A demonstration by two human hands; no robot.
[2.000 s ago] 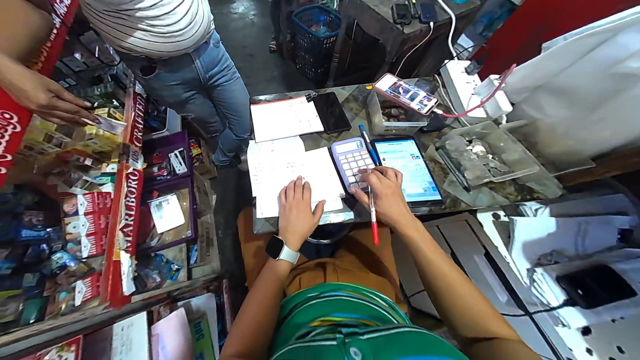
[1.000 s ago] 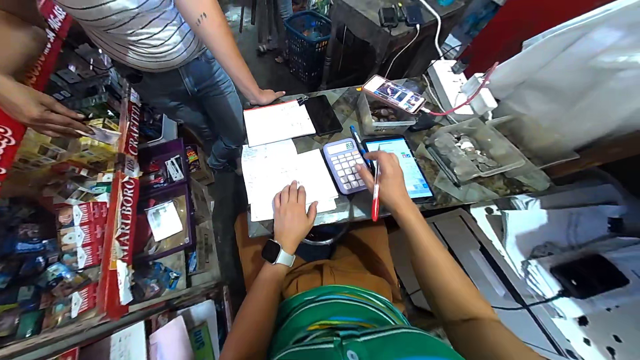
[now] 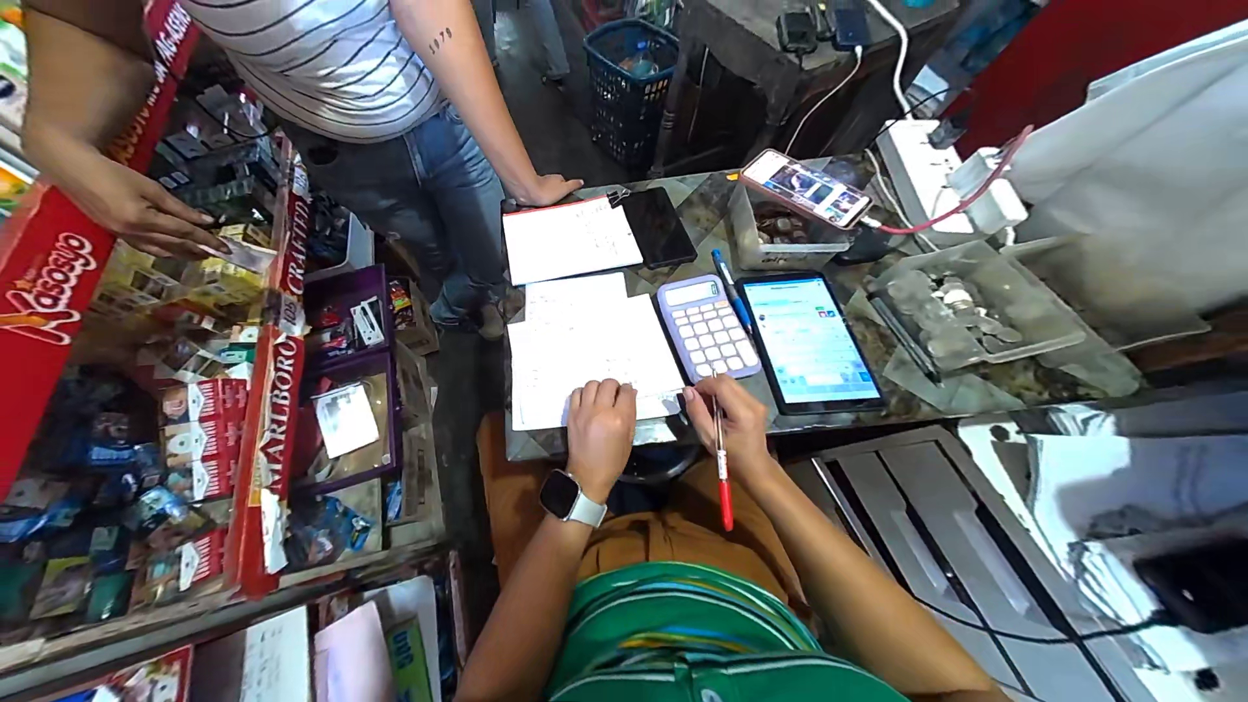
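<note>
My left hand (image 3: 602, 429), with a smartwatch (image 3: 571, 497) at its wrist, rests on the lower part of the written paper sheets (image 3: 585, 351). My right hand (image 3: 731, 414) holds a red-capped pen (image 3: 724, 468), its cap end towards me, and its fingers are at the sheets' lower right corner. Just beyond that hand lies a purple calculator (image 3: 707, 327). To its right are a blue pen (image 3: 731, 288) and a lit tablet (image 3: 809, 341). Above the sheets, a clipped pad (image 3: 570, 239) lies beside a dark phone (image 3: 658, 227).
A phone (image 3: 807, 187) with a cable lies over a plastic tub (image 3: 775, 255). Farther right are a coin tray (image 3: 985, 317) and a power strip (image 3: 926, 175). One person's hand (image 3: 551, 188) leans on the table edge; another hand (image 3: 171, 224) holds something over the goods shelf (image 3: 263, 468).
My right hand has moved from over the calculator to the sheets' lower right corner, pen still held. The striped-shirted person's hand has come to the table edge since two seconds ago.
</note>
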